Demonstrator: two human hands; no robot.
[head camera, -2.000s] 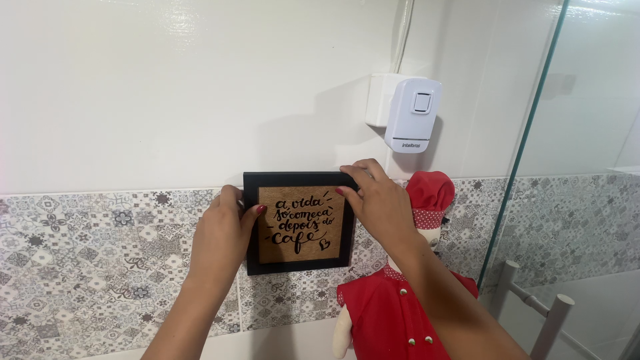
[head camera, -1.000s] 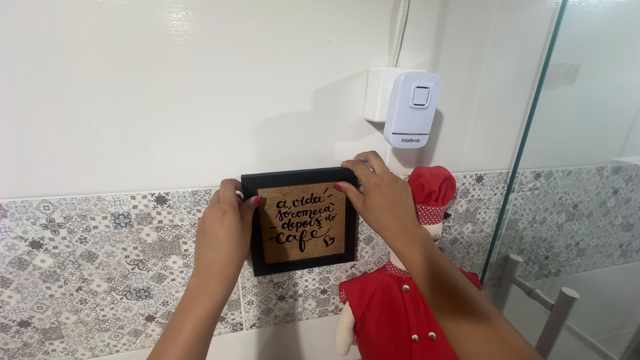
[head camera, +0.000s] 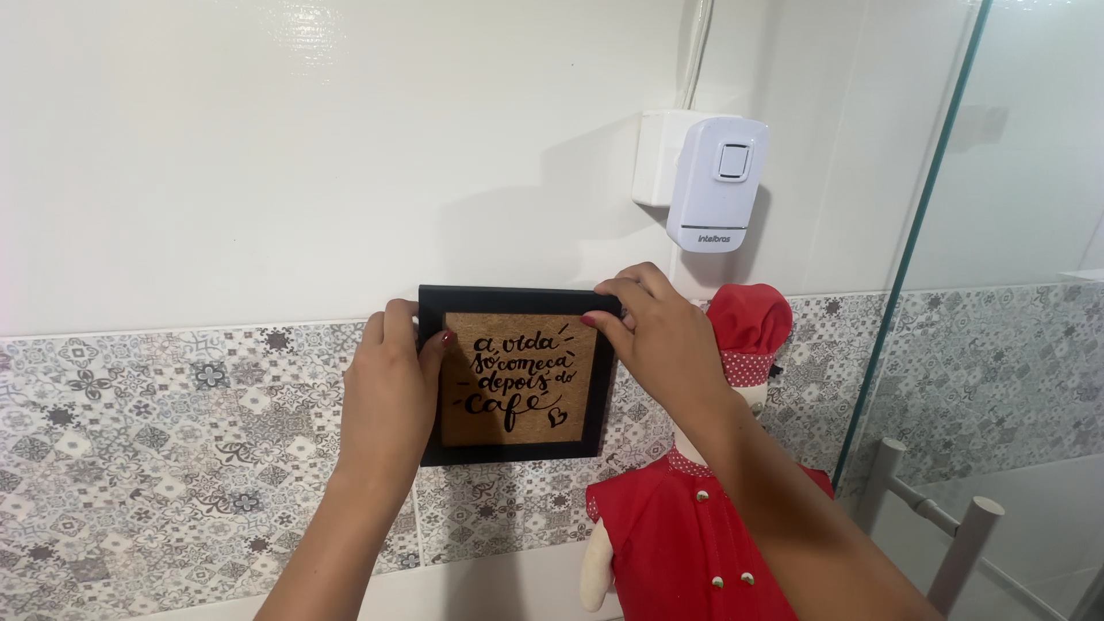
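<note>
A square picture frame (head camera: 517, 453) with a black border and a brown panel with black lettering is upright against the tiled wall. My left hand (head camera: 392, 392) grips its left edge, thumb on the front and fingers curled behind the side. My right hand (head camera: 660, 336) holds the top right corner, with the thumb on the front and the fingers over the top edge. Whether the frame's back touches the wall is hidden.
A white Intelbras plug-in device (head camera: 718, 190) hangs above right on a white box (head camera: 657, 159) with a cable. A cloth doll in a red chef's outfit (head camera: 681, 535) stands below my right forearm. Further right are a glass panel (head camera: 914, 233) and grey rails (head camera: 923, 504).
The picture frame looked slightly tilted one second ago and now sits a little straighter. Both hands keep their hold on it.
</note>
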